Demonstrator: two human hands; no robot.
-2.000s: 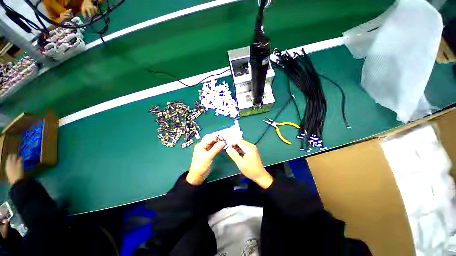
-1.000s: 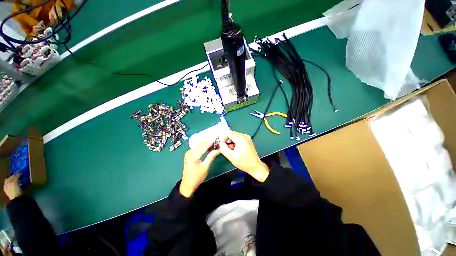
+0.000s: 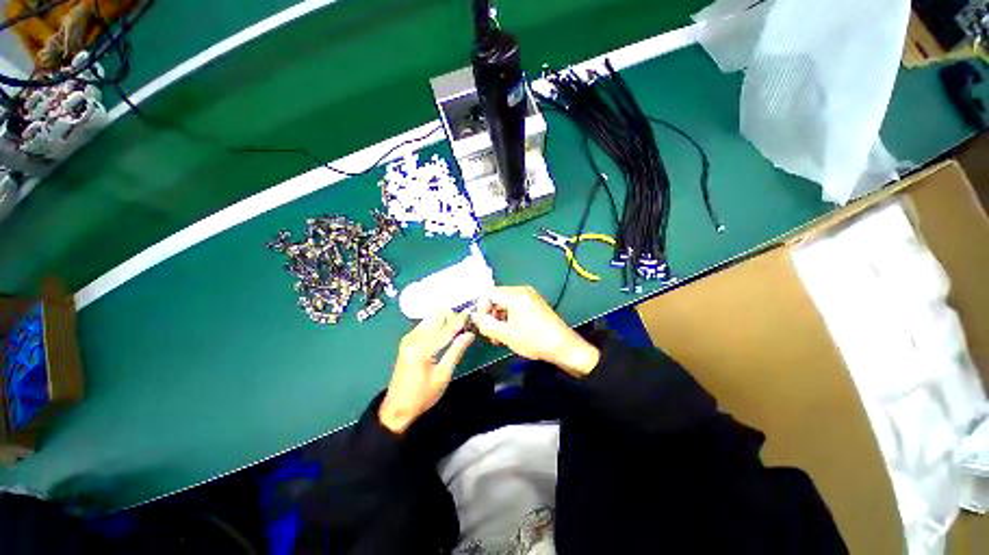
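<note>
A white plastic housing is held just above the green mat near the front edge. My left hand grips its near side. My right hand is at its right end, the fingertips pinched close to my left fingertips. Something small and dark shows between the fingertips, too small to name. A pile of small metallic parts lies to the left. A pile of small white plastic parts lies behind the housing.
The screwdriver hangs over the metal box. Yellow-handled pliers and a black cable bundle lie right. A carton of white housings stands at the right, a translucent sheet behind it. A box with blue contents is far left.
The view has shifted, so the bench items sit further left. The housing is turned more sideways and more of it shows beyond my fingers. The other person's hand has left the blue-content box.
</note>
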